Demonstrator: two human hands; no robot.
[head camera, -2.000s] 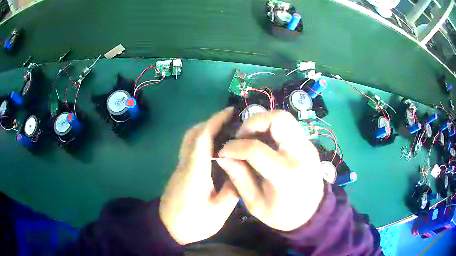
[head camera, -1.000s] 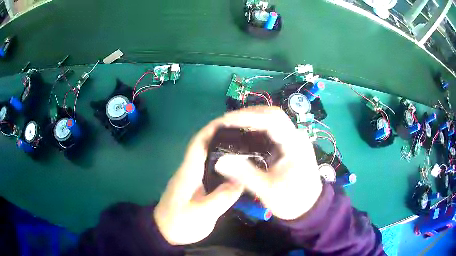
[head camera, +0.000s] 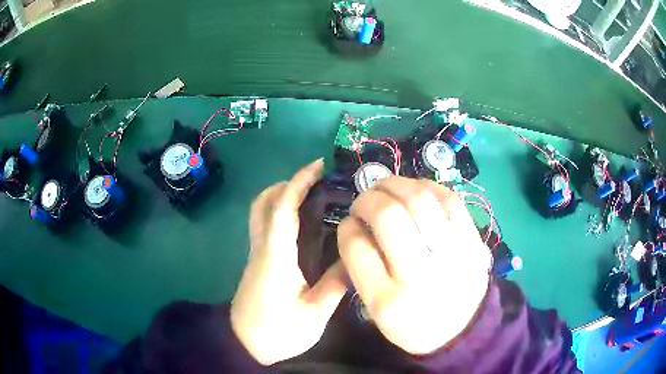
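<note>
My left hand (head camera: 281, 274) is around the left side of a dark speaker housing (head camera: 315, 237), its thumb and fingers on the shell. My right hand (head camera: 416, 259) is over the housing's right side with curled fingers; whether they pinch a small part is hidden. A small silvery part (head camera: 336, 213) shows inside the housing between my hands. Just beyond my hands lies another unit with a round speaker driver (head camera: 371, 177), red wires and a green circuit board (head camera: 352, 133).
Several units with blue cells (head camera: 194, 162) lie on the green work surface (head camera: 175, 256) to the left and right. The conveyor belt (head camera: 197, 51) runs behind, carrying a unit (head camera: 356, 28). A pale flat piece (head camera: 170, 88) lies by its edge.
The held housing first had both hands closed over it, then turned and tilted; its blue cell no longer shows. My right hand has moved slightly right. The unit on the belt has moved left.
</note>
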